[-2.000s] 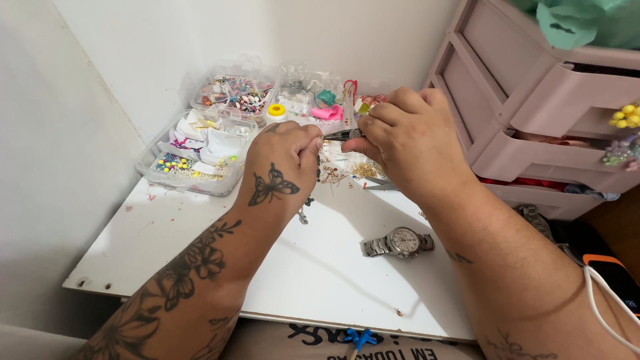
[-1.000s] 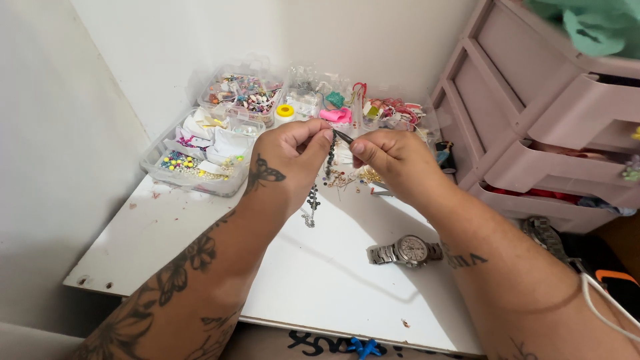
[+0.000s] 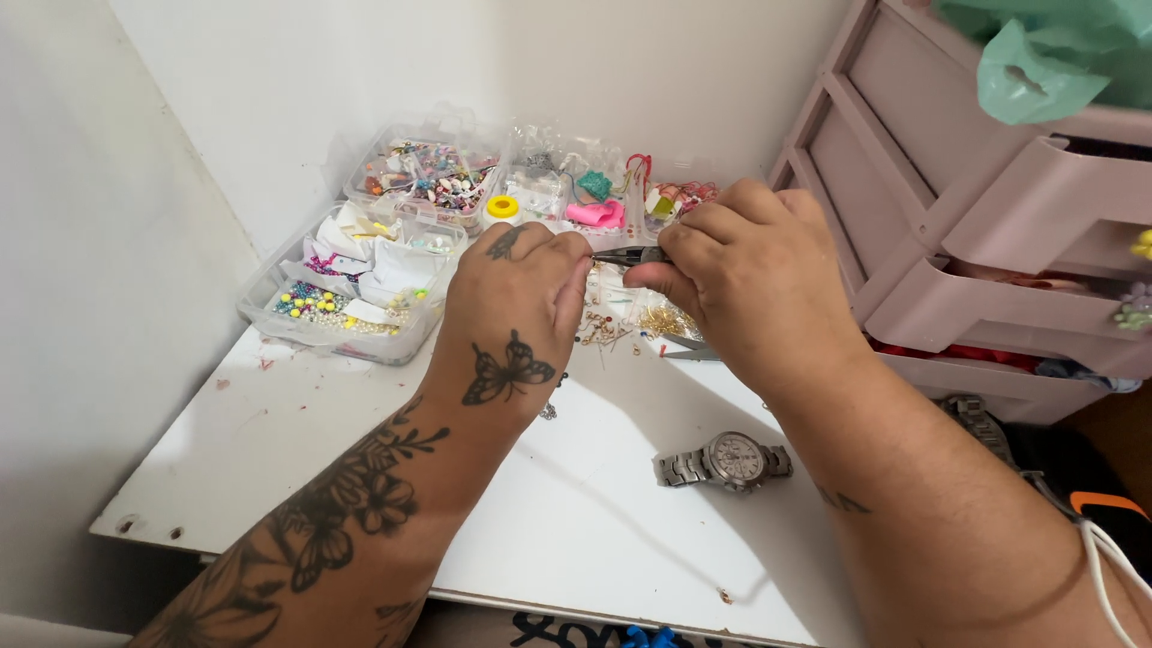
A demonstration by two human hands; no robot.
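My right hand [image 3: 751,279] grips a pair of fine-nosed pliers [image 3: 634,256], whose dark jaws point left to the fingertips of my left hand [image 3: 522,315]. The left fingers are pinched together at the jaw tips; the small piece between them is mostly hidden. Part of a dark beaded strand [image 3: 549,410] shows beside my left wrist, low over the white board. Under and behind the hands lie gold findings [image 3: 664,320] and loose small metal pieces [image 3: 601,331]. Scissor blades [image 3: 691,351] show just under my right hand.
Clear plastic boxes of beads [image 3: 333,346] stand at the back left. A yellow-capped container [image 3: 502,209] and a pink item [image 3: 596,214] are beyond the hands. A metal-band wristwatch [image 3: 733,457] lies on the white board [image 3: 558,540]. Pink drawers [image 3: 1035,306] stand at right.
The dark beaded strand hung in view below my fingers one second ago; now my left hand hides most of it. My left hand has turned, showing its back with the butterfly tattoo.
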